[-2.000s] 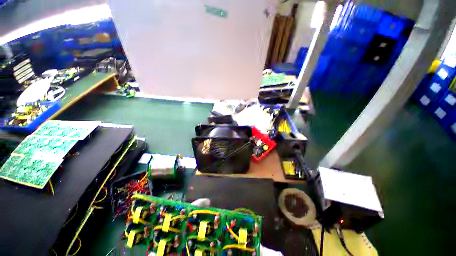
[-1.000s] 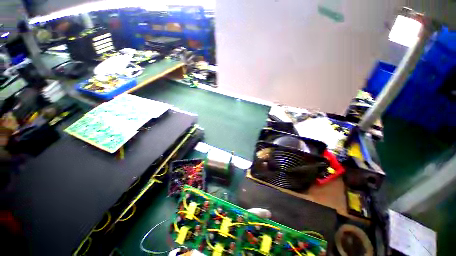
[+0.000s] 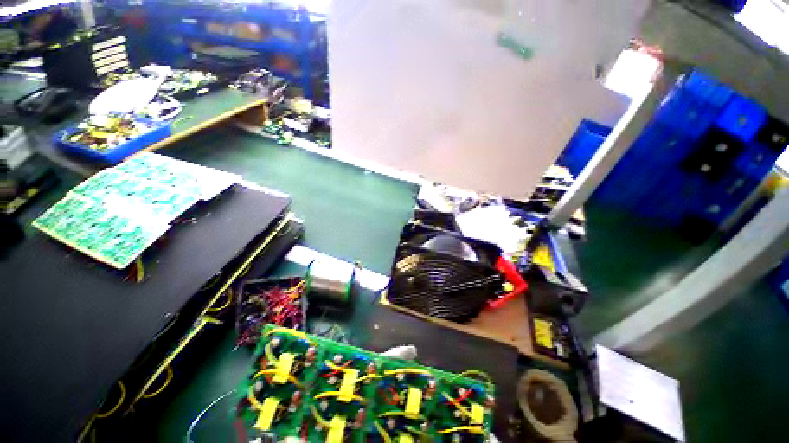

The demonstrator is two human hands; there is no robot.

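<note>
A green circuit board panel (image 3: 372, 394), component side up with yellow-wrapped parts and yellow wires, lies across the bottom centre, cut off by the frame edge. A white gloved fingertip (image 3: 400, 352) shows at its far edge; which hand it belongs to cannot be told. A small pale patch at the bottom edge by the panel's left corner may be my left hand, too cut off to tell. The rest of both hands is hidden or out of the picture. A thin pale wire (image 3: 203, 415) curves left of the panel.
Left, a pale green board stack (image 3: 130, 208) sits on black sheets (image 3: 78, 303). Beyond the panel are a wire box (image 3: 272, 310), a solder spool (image 3: 330, 281) and a black fan (image 3: 441, 281). Right are a round ring stand (image 3: 547, 405) and a soldering station (image 3: 638, 389).
The view swung left, then partly back right. The panel stays component side up near the bottom. The pale patch at its near-left corner shows less than one second ago.
</note>
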